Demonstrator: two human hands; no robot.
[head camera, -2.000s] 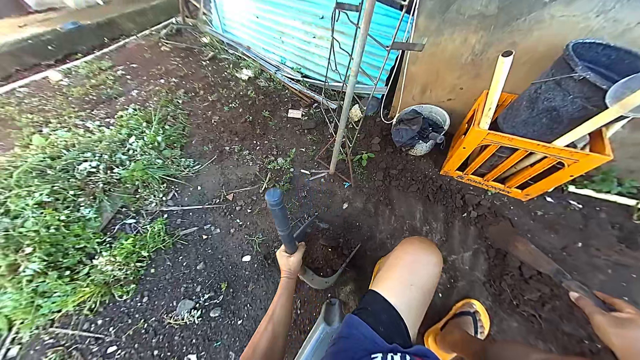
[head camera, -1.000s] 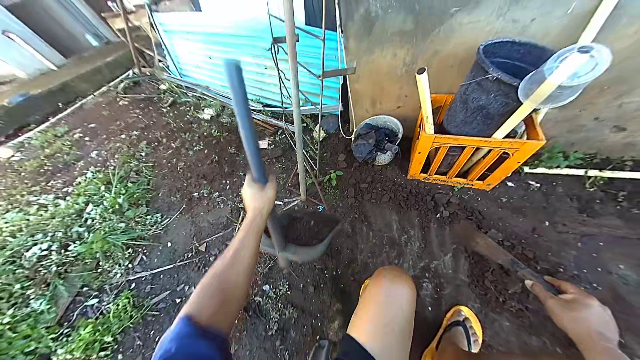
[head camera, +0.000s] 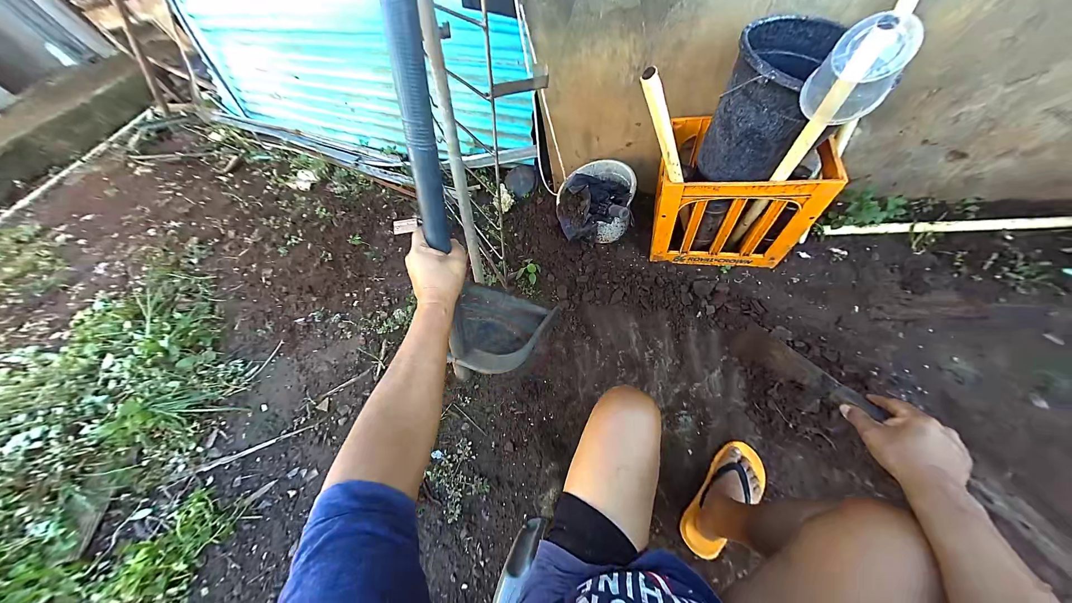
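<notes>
My left hand (head camera: 436, 270) is closed around a long dark grey pipe-like handle (head camera: 417, 126), held nearly upright. Below that hand is a dark scoop or dustpan-like pan (head camera: 501, 328), tilted low over the soil beside a thin pole; no heap of soil shows in it. At the right, my right hand (head camera: 913, 444) grips the dark handle of a flat, soil-covered blade (head camera: 783, 365), perhaps a machete, which lies low against the loose dark soil (head camera: 670, 297). How far the blade's tip sinks into the soil cannot be told.
An orange plastic crate (head camera: 748, 194) by the wall holds a black bucket (head camera: 766, 96), pale poles and a clear plastic container (head camera: 863, 67). Left of it stands a small pail (head camera: 597, 201) with dark material. Blue corrugated sheeting (head camera: 352, 75) and a metal pole (head camera: 456, 151) stand ahead; weeds (head camera: 126, 402) grow left.
My left hand has moved forward with the handle and pan. Dark soil showed in the pan one second ago; now its inside looks nearly bare. My right hand still holds the blade low.
</notes>
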